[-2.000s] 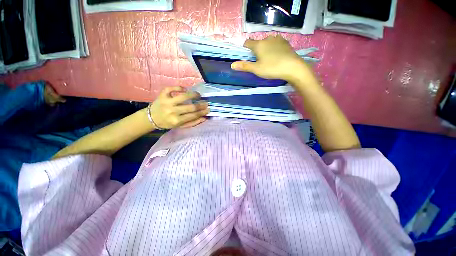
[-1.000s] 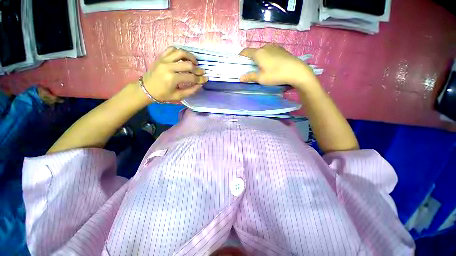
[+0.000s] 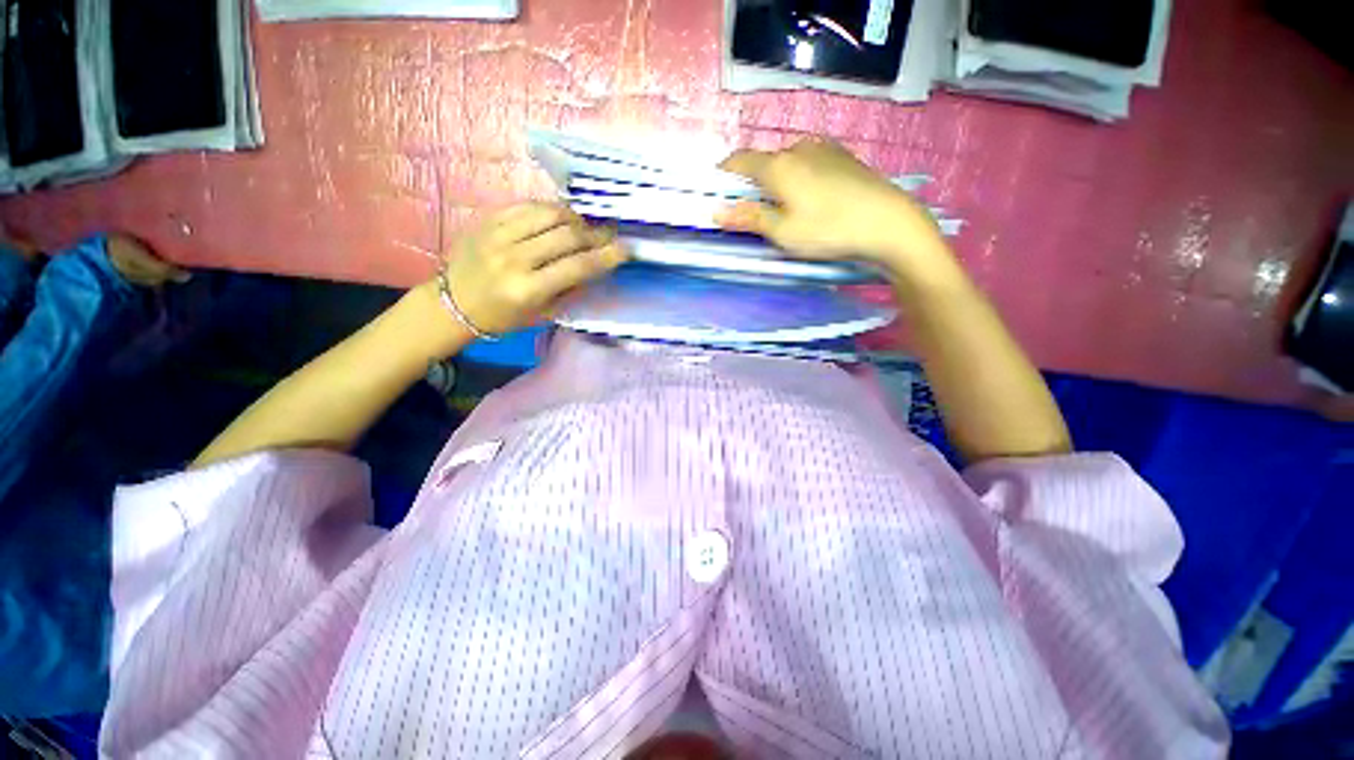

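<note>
A stack of white-edged sleeved tablets (image 3: 668, 201) stands in front of me at the bench edge, its edges facing up. My left hand (image 3: 532, 267) grips its left side, fingers among the edges. My right hand (image 3: 824, 201) holds its right side, thumb and fingers on the upper edges. A bluish glossy panel with a white rim (image 3: 728, 308) leans between the stack and my shirt. Glare hides part of the stack's far edge.
Pink-red wrapped bench (image 3: 386, 134) lies ahead. Black tablets on white sleeves lie at the far left (image 3: 167, 74) and far right (image 3: 824, 37). Another person's hand (image 3: 146, 264) and blue sleeve show at left. A dark glossy object (image 3: 1325, 319) sits at the right edge.
The exposed dark screen between the sleeves is now covered by white edges. My left hand moved up to the stack, then slightly back down; my right hand shifted slightly and still holds the right side.
</note>
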